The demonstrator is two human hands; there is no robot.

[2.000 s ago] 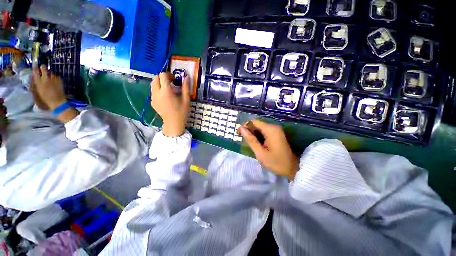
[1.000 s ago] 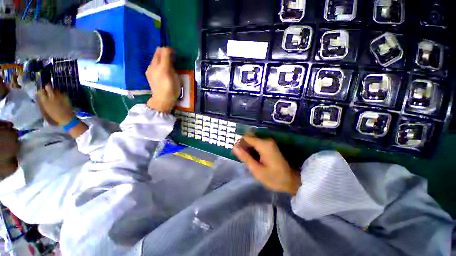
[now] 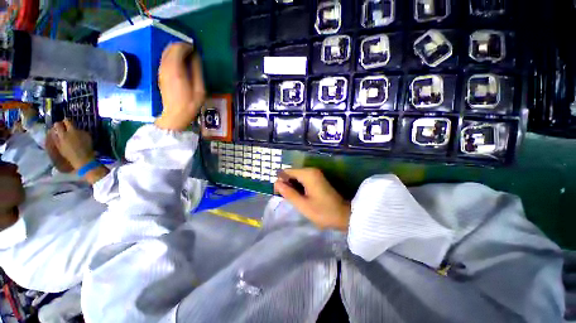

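My left hand (image 3: pixel 181 85) is raised in front of the blue box, blurred, its fingers pointing up; I cannot tell if it holds anything. My right hand (image 3: pixel 314 197) rests at the right end of the adhesive pads (image 3: pixel 243 161), thumb and fingers pinched together; whether tweezers are between them cannot be made out. The small fixture (image 3: pixel 225 132) with an orange border and a dark watch-shaped centre lies below and right of my left hand. The black blister tray (image 3: pixel 323 149) holds several watch housings (image 3: pixel 374 92) in its pockets.
The blue box (image 3: pixel 136 47) stands behind my left hand, with a grey clear cylinder (image 3: pixel 76 61) over its left side. A white label (image 3: pixel 285 65) lies on the tray. Another black tray (image 3: pixel 548 94) is at the right edge. Another person's hand (image 3: pixel 74 144) with a blue wristband is at left.
My left hand has moved up and left, away from the fixture, to in front of the blue box. The fixture is now uncovered. My right hand stays by the pads. The view has shifted.
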